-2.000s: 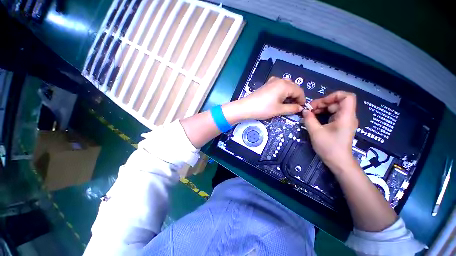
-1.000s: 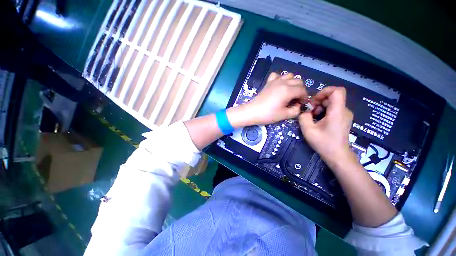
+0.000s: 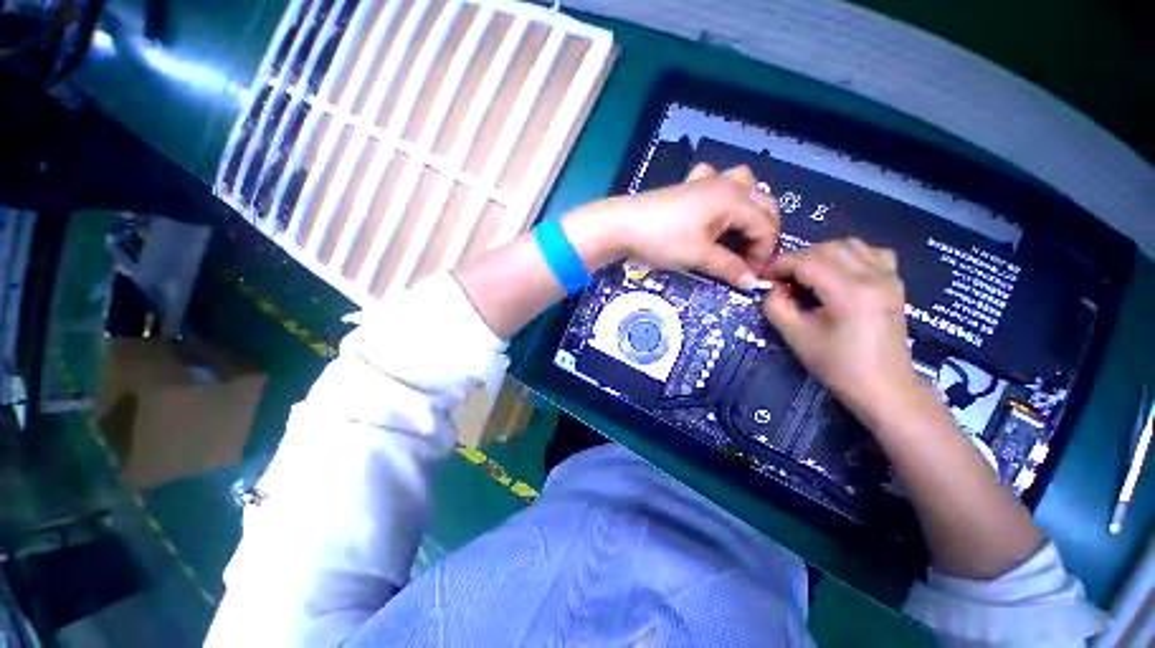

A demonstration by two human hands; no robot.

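An open black laptop base [image 3: 608, 380] lies on the green bench with its insides facing up. Its black battery pack [image 3: 963, 272] with white print fills the far side, and the dark motherboard [image 3: 716, 348] is on the near side. My left hand [image 3: 709, 228], with a blue band at the wrist, and my right hand [image 3: 842, 310] meet over the edge between them. Their fingertips pinch a tiny pale piece [image 3: 761, 284], mostly hidden, perhaps a connector or tape. I cannot tell whether it touches the board.
A white slotted tray [image 3: 437, 162] stands left of the laptop, with dark strips in its leftmost slots. A slim silvery tool [image 3: 1131, 475] lies on the bench at the right. A pale ribbed edge [image 3: 811, 51] runs behind the laptop. A cardboard box [image 3: 184, 405] is on the floor at left.
Both hands have shifted slightly down toward the motherboard with the pale piece. My left hand has tilted, uncovering more of the left fan. The tool at right has not visibly moved on the bench.
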